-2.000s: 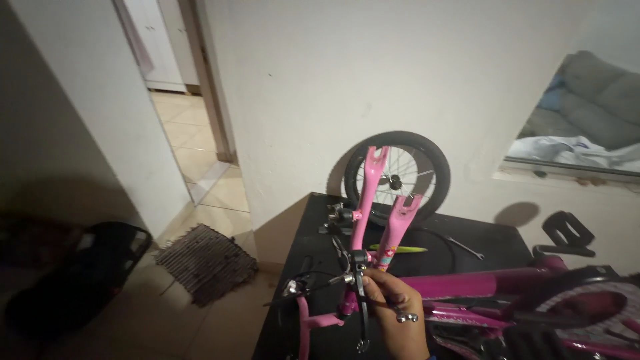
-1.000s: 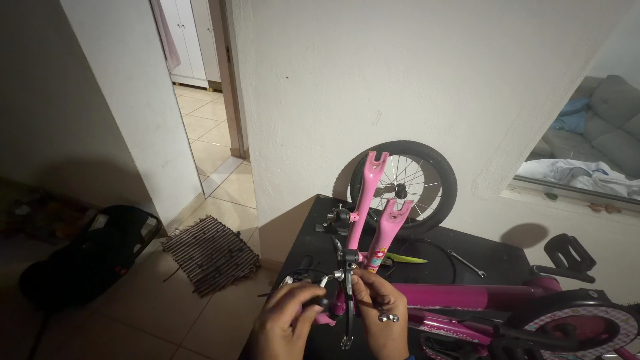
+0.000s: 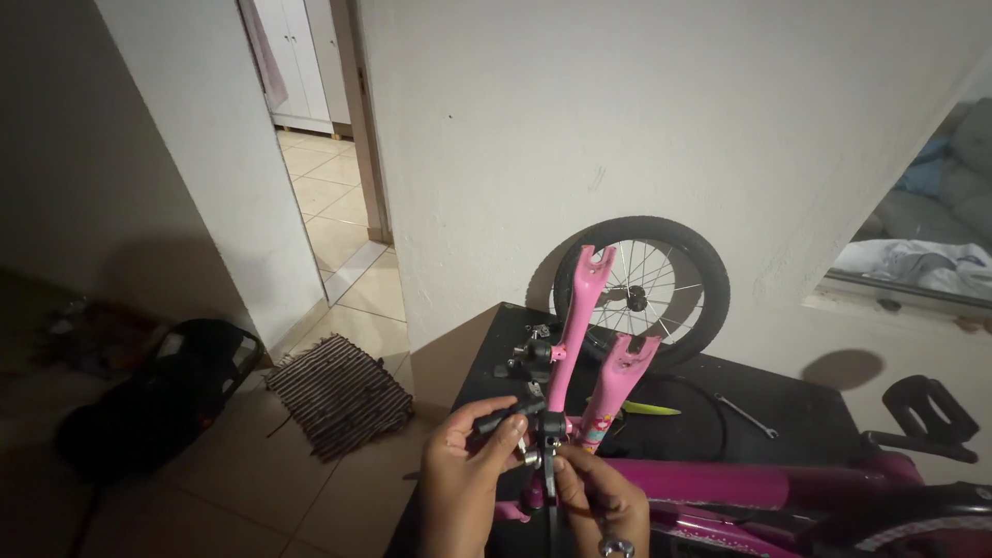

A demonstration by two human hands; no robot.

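Observation:
Between my two hands stands a black and silver brake arm [image 3: 549, 457], fitted at the side of the pink bicycle fork [image 3: 572, 341]. My left hand [image 3: 474, 465] pinches a black brake pad [image 3: 508, 416] between thumb and fingers, left of the arm. Fingers of my right hand [image 3: 597, 496] grip the brake arm's lower part, and a metal tool end [image 3: 616, 547] shows at that palm. The fork's two open-ended legs point up. Behind my right hand lies the magenta bicycle frame [image 3: 697, 482]. A second brake assembly [image 3: 529, 353] sits on the fork's far leg.
A spoked wheel [image 3: 721, 291] leans on the wall behind the black table [image 3: 814, 403]. A combination wrench [image 3: 745, 416] and a yellow-green object [image 3: 651, 408] lie on the tabletop. A pedal [image 3: 930, 411] juts up at right. On the floor are a striped rug [image 3: 341, 395] and a dark bag-like object [image 3: 163, 403].
My left hand, absent from the oldest frame, came in from below and now holds the black pad beside the fork. My right hand stays at the brake arm.

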